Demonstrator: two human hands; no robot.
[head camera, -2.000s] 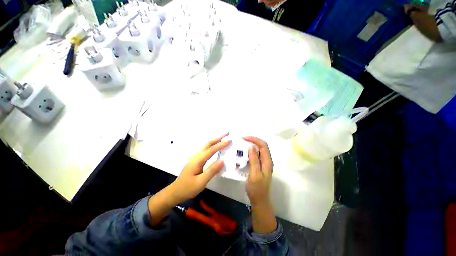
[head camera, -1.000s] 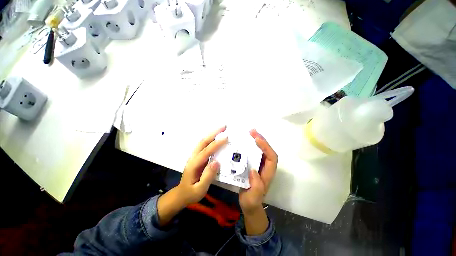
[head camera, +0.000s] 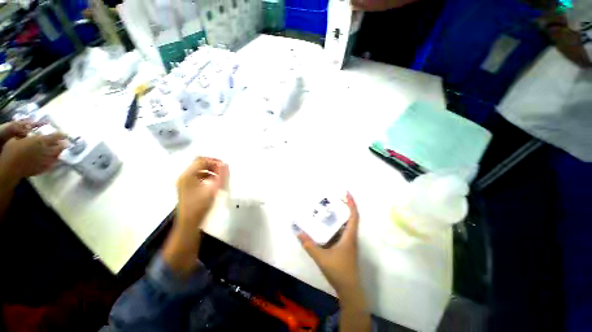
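Observation:
A white cube plug adapter (head camera: 322, 220) is in my right hand (head camera: 339, 249), held between thumb and fingers near the table's front edge. Its face with small dark openings and a raised round part is turned up. My left hand (head camera: 201, 191) is apart from the adapter, above the table to its left, with fingers curled and fingertips close together. It is blurred, and whether something small is between the fingertips cannot be told.
Several white adapters (head camera: 167, 126) stand at the back left; another (head camera: 98, 162) is near another person's hands (head camera: 31, 154). A black-yellow tool (head camera: 134, 107), teal pad (head camera: 435, 137), red pen (head camera: 401, 157), translucent bottle (head camera: 431, 204) and orange-red handles (head camera: 292, 312) surround the work. Cartons (head camera: 339, 32) stand behind.
My left hand has let go of the adapter and moved left. My right hand still holds it. The view has shifted, showing another person's hands at left and cartons at the back.

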